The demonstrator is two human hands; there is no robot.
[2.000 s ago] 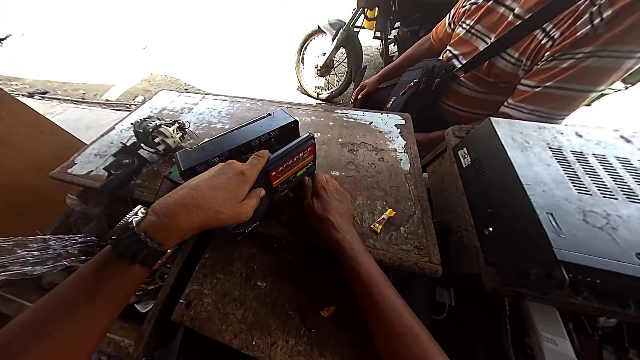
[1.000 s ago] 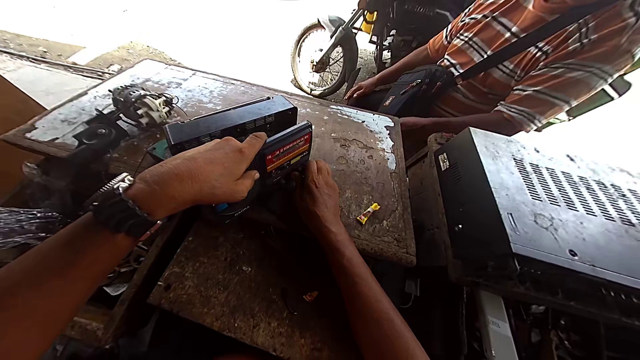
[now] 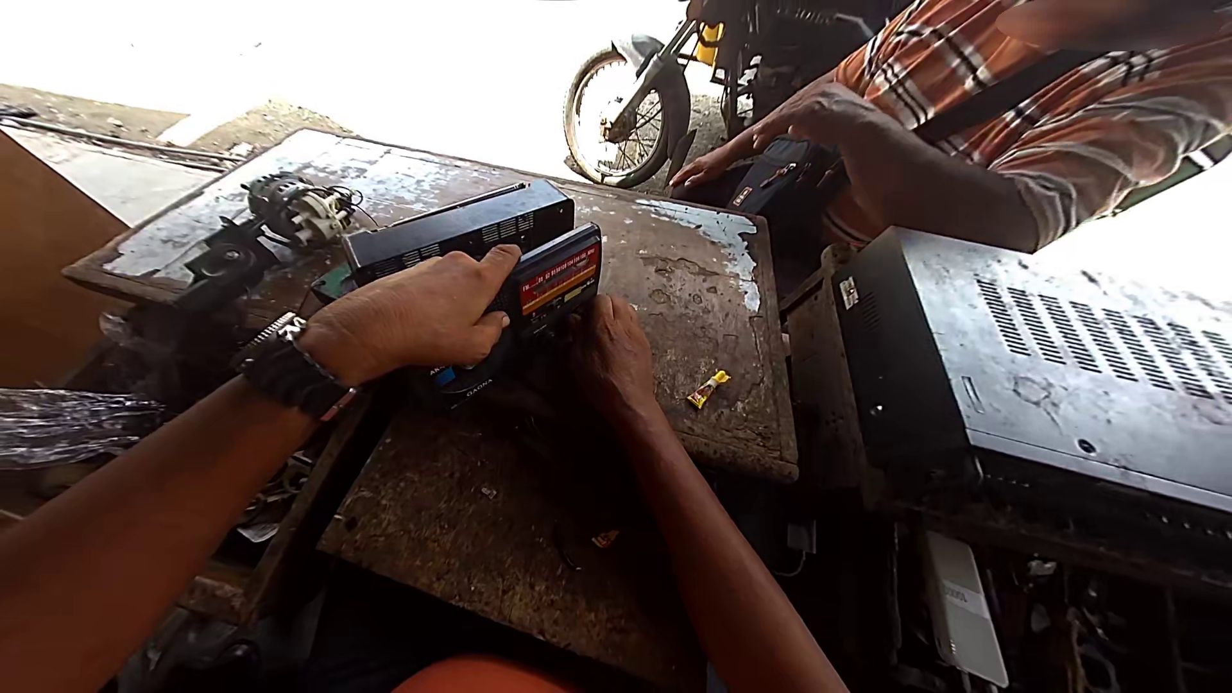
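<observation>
A black portable radio stands on a worn wooden table (image 3: 674,327), its front half (image 3: 561,279) with the red tuning dial apart at the top from the rear case (image 3: 462,229). My left hand (image 3: 414,313) lies over the front half, its fingers and thumb closed on it. Low at the right edge of the same half is my right hand (image 3: 613,351), its fingertips bent against the radio and partly hidden in shadow. The inside of the radio is mostly out of sight. A small yellow tube (image 3: 708,389) rests on the table to the right of my right hand.
Motor parts (image 3: 298,210) lie at the table's left. A large black metal-cased device (image 3: 1078,356) stands at the right. Beyond the table, a person in a plaid shirt (image 3: 1039,106) sits with a black bag (image 3: 784,173), near a motorcycle wheel (image 3: 626,120).
The other person has raised one arm, with the hand now above the bag. My two hands stay at the radio.
</observation>
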